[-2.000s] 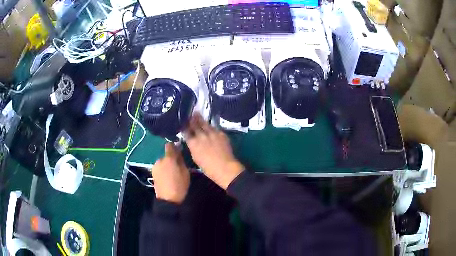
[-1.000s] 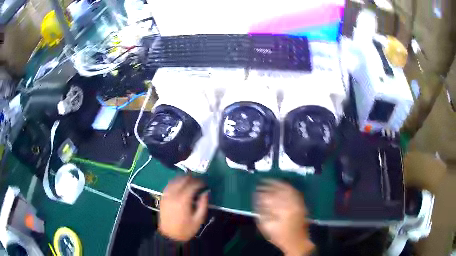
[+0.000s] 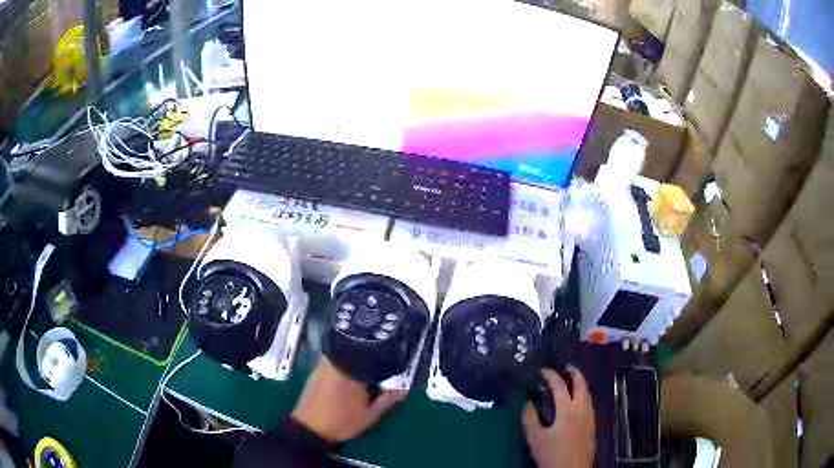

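Three white-hooded PTZ cameras with black balls stand in a row: a left camera [image 3: 235, 311], a middle camera [image 3: 377, 320] and a right camera [image 3: 489, 343]. My left hand [image 3: 343, 402] is at the lower edge of the middle camera, its fingers partly hidden behind the ball, thumb stretched along the base; whether it grips the camera I cannot tell. My right hand [image 3: 562, 425] rests over the black computer mouse [image 3: 545, 399], right of the right camera.
A keyboard [image 3: 366, 180] lies on white boxes below a lit monitor [image 3: 430, 82]. A white instrument box [image 3: 631, 265] and a smartphone [image 3: 637, 411] are at right. A label roll [image 3: 60, 361], yellow tape roll [image 3: 53, 457] and tangled white cable [image 3: 128, 146] are at left.
The view has tilted up, showing more of the monitor. My left hand has moved from the bench front to the middle camera. My right hand has moved right onto the mouse.
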